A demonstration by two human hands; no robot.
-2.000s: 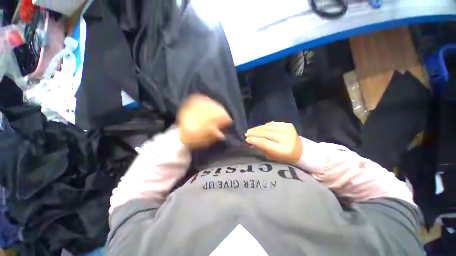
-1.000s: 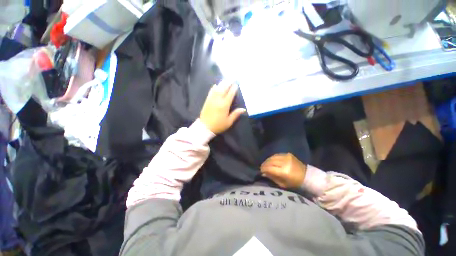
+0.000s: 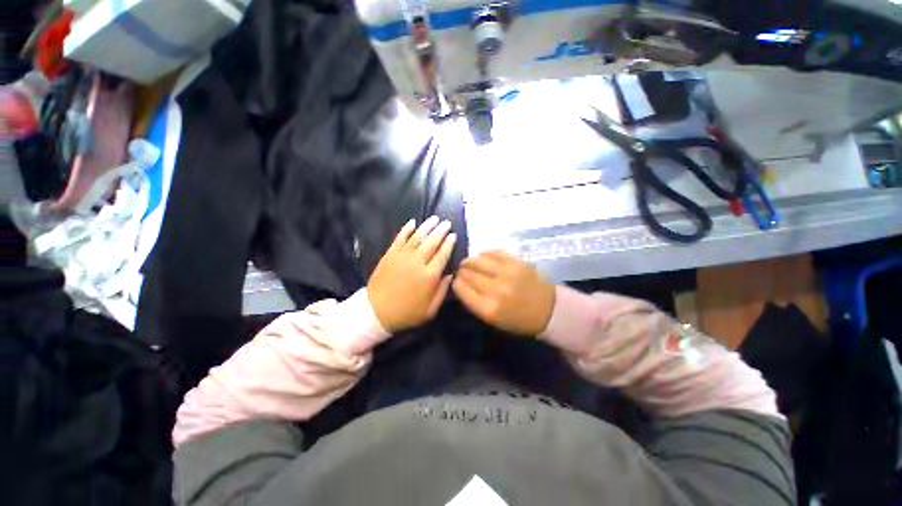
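The black garment (image 3: 326,188) lies over the table left of and below the needle area and hangs over the front edge. My left hand (image 3: 413,275) lies on it, fingers extended forward. My right hand (image 3: 502,291) is beside it, with bent fingers pinching the garment's right edge; the fingertips are partly hidden. The presser foot and needle area (image 3: 440,107) is beyond my hands, under the left end of the white sewing machine head (image 3: 564,44). Bright light falls on the cloth there, so whether the cloth is under the foot I cannot tell.
Black-handled shears (image 3: 673,178) lie right of the needle, with blue and red snips (image 3: 758,203) beside them. A small dark item with a white label (image 3: 655,99) is behind. A white box (image 3: 148,40), white strips (image 3: 94,237) and a black cloth heap (image 3: 79,395) are at left.
The view has shifted and the machine head now shows. My right hand has moved forward from near my lap to the table edge, beside my left hand, which now lies flat on the cloth.
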